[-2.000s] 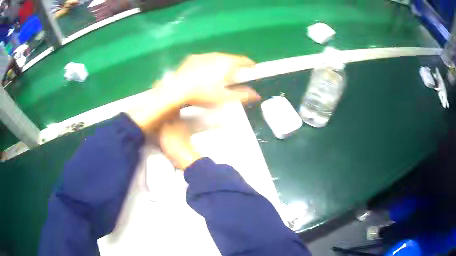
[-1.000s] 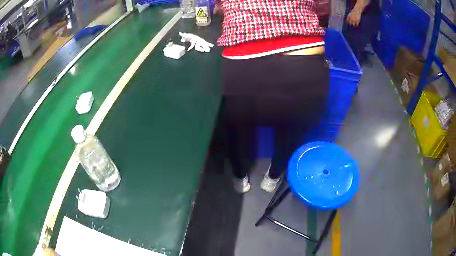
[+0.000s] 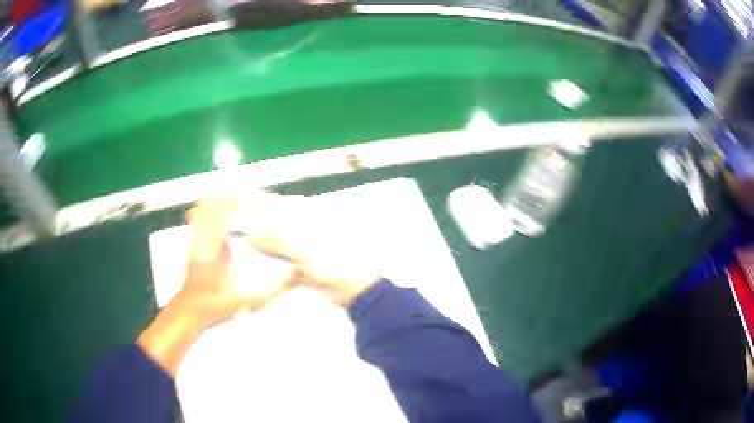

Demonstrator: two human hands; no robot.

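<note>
The white work sheet lies on the dark green bench under my hands. My left hand is on the left side of the sheet and my right hand meets it from the right. A white object is between them; glare and blur hide whether it is an adapter, a cloth or both. A white power adapter lies right of the sheet, touching or close beside a clear bottle, which is blurred.
The green conveyor belt runs beyond the whitish edge rail. A white adapter is on the belt at the right, and a blurred white item is at the far left. White items lie on the bench at the right. Part of a person's dark clothing shows lower right.
The view has swung back left from the neighbouring person and blue stool to the sheet. Both hands are in view again, together around a white object.
</note>
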